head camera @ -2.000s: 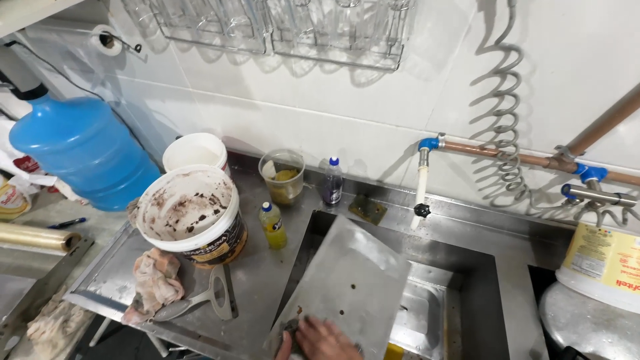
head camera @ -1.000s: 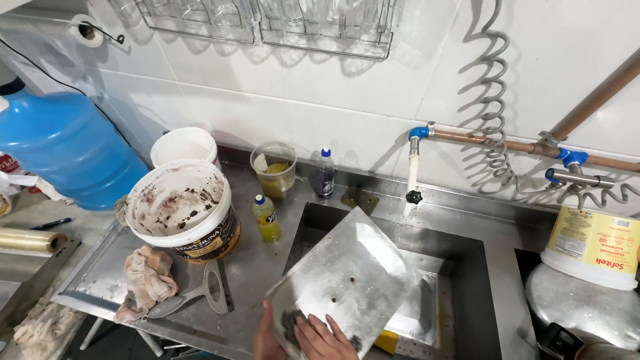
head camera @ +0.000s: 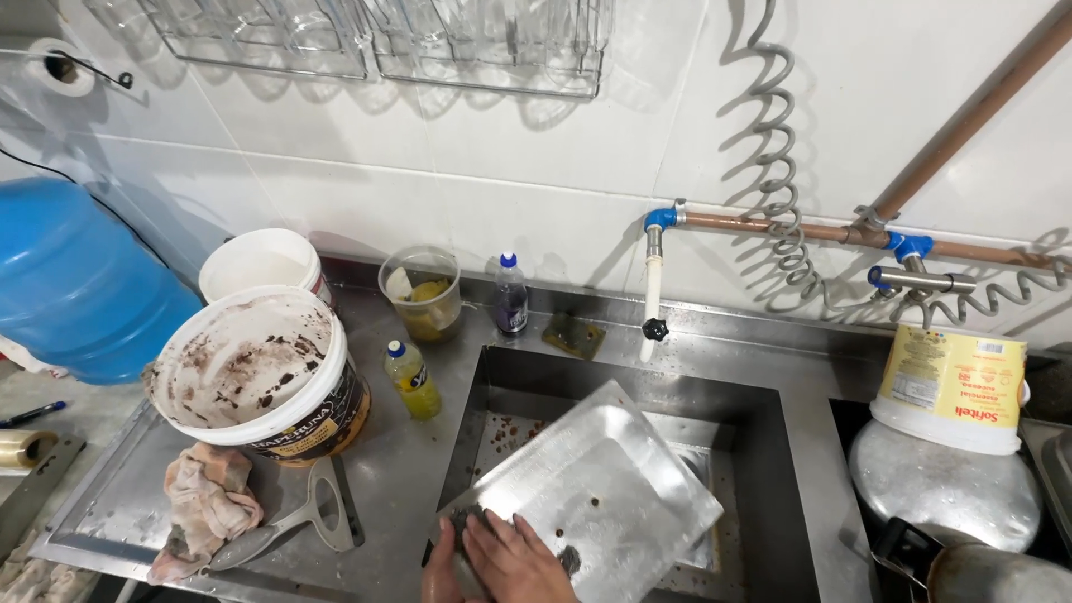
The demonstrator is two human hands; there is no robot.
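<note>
A shallow rectangular metal tray [head camera: 615,477] lies tilted across the steel sink basin [head camera: 519,394], with a few dark spots on its surface. My left hand [head camera: 444,569] is at the tray's near left corner, its thumb on the edge; the rest of it is mostly hidden. My right hand [head camera: 519,557] lies flat over that corner, fingers pressing a dark grey scouring pad [head camera: 466,517] on the metal. Another dark grey smudge or scrap [head camera: 569,559] shows on the tray beside the right hand.
Left of the sink stand a chocolate-smeared white bucket [head camera: 251,368], a yellow soap bottle [head camera: 413,381], a cloth [head camera: 209,494] and a grey utensil [head camera: 322,511]. Behind are a plastic tub [head camera: 423,306], a purple bottle [head camera: 511,293] and a tap [head camera: 653,293]. Pots [head camera: 942,486] stand at right.
The tray has shifted and turned over the sink between the earlier frames and now. My hands remain at its near left corner, the right hand's fingers having moved over the pad.
</note>
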